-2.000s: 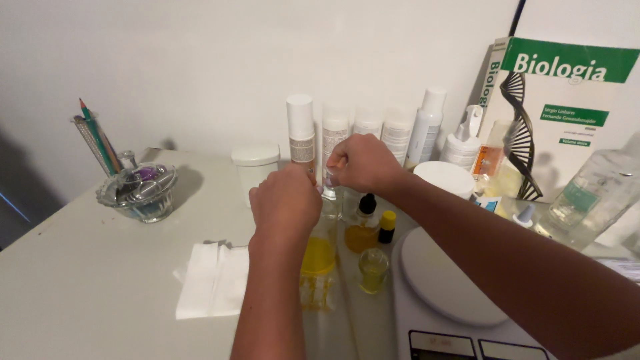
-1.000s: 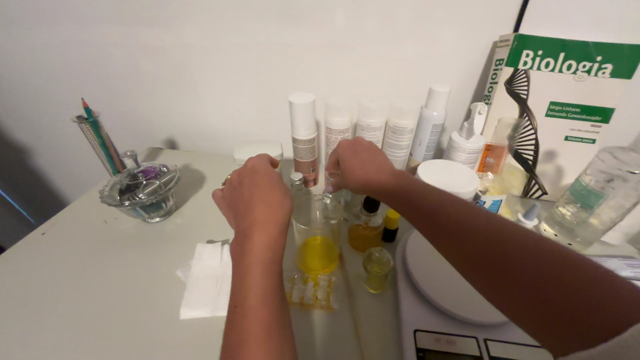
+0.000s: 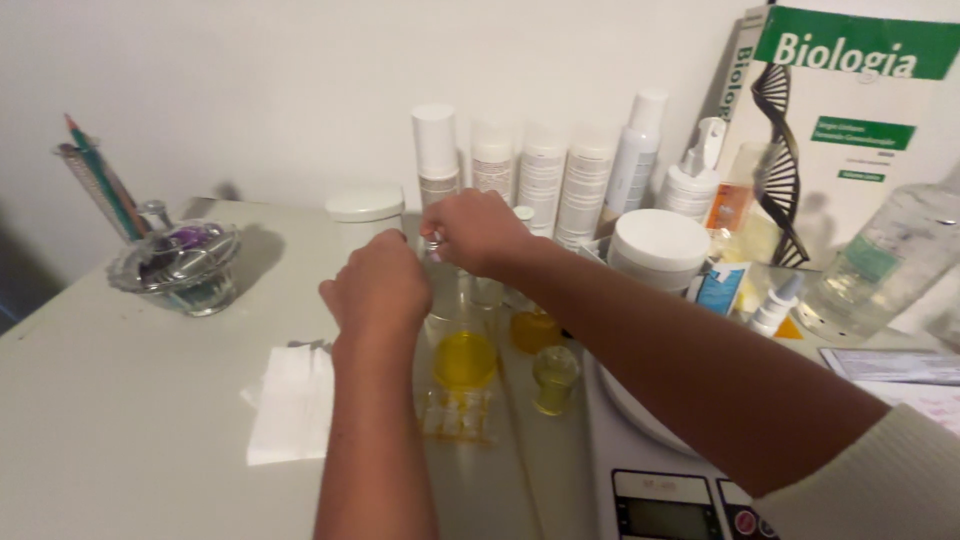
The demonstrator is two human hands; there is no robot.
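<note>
My left hand (image 3: 381, 289) hangs over the table, left of a clear glass vessel holding yellow liquid (image 3: 464, 360); its fingers are curled and face away, so its hold is hidden. To the right, my right hand (image 3: 476, 231) has its fingertips pinched on a small clear item that I cannot name, above the glass. A small glass of pale yellow liquid (image 3: 556, 379) stands to the right of the larger vessel. Behind it is an amber container (image 3: 534, 331), partly hidden by my right arm. Small clear pieces with yellow residue (image 3: 456, 414) lie in front of the vessel.
White bottles (image 3: 541, 176) line the wall, with a lidded white jar (image 3: 365, 217) at their left. A kitchen scale (image 3: 652, 457) is at the right, below a white jar (image 3: 658, 244). Folded white tissue (image 3: 292, 405), a glass bowl (image 3: 176, 266), a biology book (image 3: 847, 97) and a clear bottle (image 3: 877, 255) surround the work area.
My left hand has moved left, away from my right hand, since two seconds ago. The right hand stays over the area behind the yellow liquid.
</note>
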